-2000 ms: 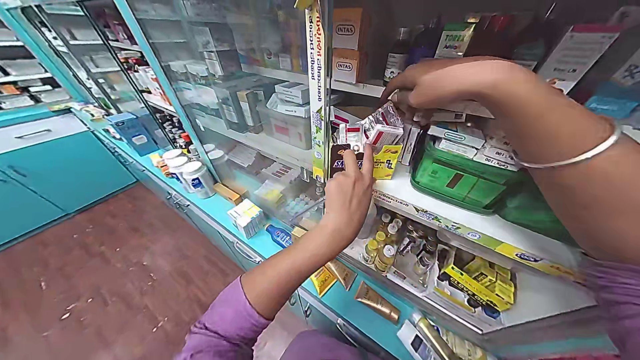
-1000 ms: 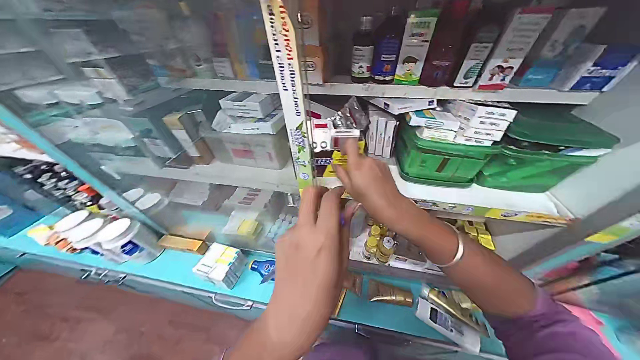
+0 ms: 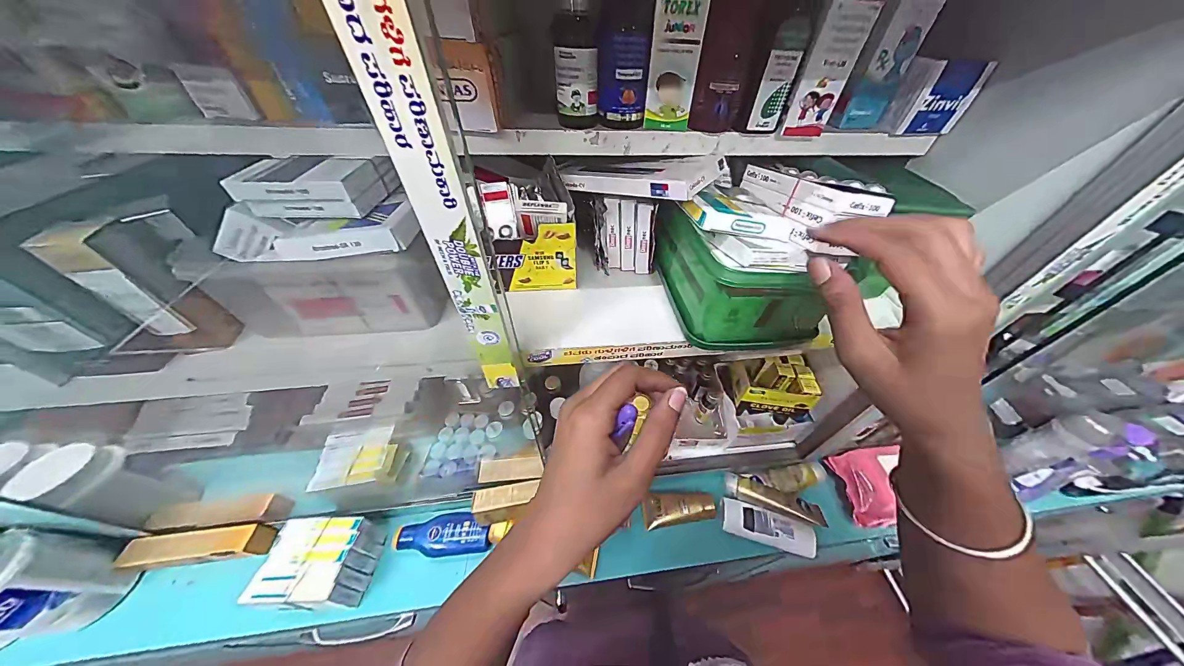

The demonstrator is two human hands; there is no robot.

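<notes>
My right hand, with a bangle at its wrist, has thumb and forefinger at the edge of white medicine cartons. These lie on a green plastic basket on the middle shelf. Whether the fingers grip a carton, I cannot tell. My left hand is lower, in front of the bottom shelf, its fingers curled round a small purple object. A yellow Snickers box and upright white cartons stand left of the basket.
Syrup bottles and cartons line the upper shelf. A sliding glass door's printed edge strip stands at left. On the turquoise ledge lie a blue bottle, stacked cartons, gold tubes and a pink packet.
My right hand has moved right, from the Snickers box to the cartons on the green basket. My left hand, at the Snickers box two seconds ago, is now lower.
</notes>
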